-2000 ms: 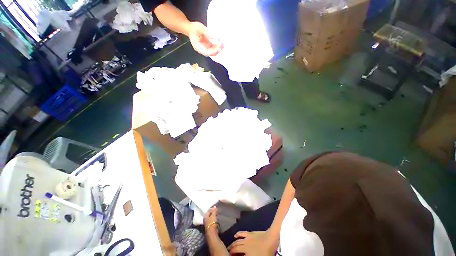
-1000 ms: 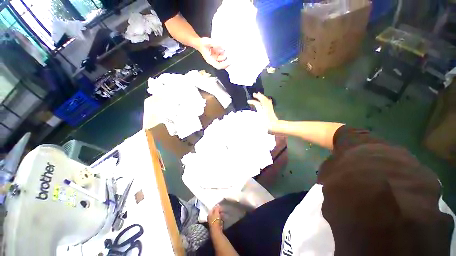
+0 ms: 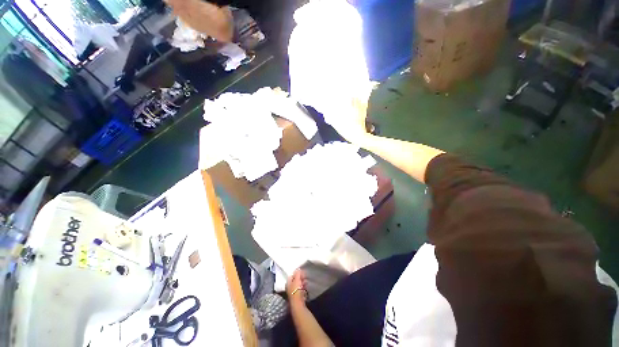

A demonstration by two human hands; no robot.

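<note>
A heap of glaring white cut pieces (image 3: 315, 196) with ragged edges lies in front of my lap. My left hand (image 3: 297, 283), with a thin bracelet, is at the heap's near lower edge; whether its fingers grip cloth is unclear. My right arm reaches forward, and my right hand (image 3: 354, 122) is at the lower edge of a second white bundle (image 3: 326, 57) by a standing person. The hand is washed out by glare, so its grip cannot be told.
The sewing machine (image 3: 71, 271) marked "brother" is at left, with black-handled scissors (image 3: 180, 321) on the white table (image 3: 210, 298). More white pieces (image 3: 244, 135) lie on a cardboard box beyond the heap. A brown carton (image 3: 458, 44) and a stool (image 3: 553, 47) stand farther back.
My right hand has gone from my lap, past the heap's far edge, to the upper bundle. The other person's visible hand has moved away up and left. My left hand stays near the heap.
</note>
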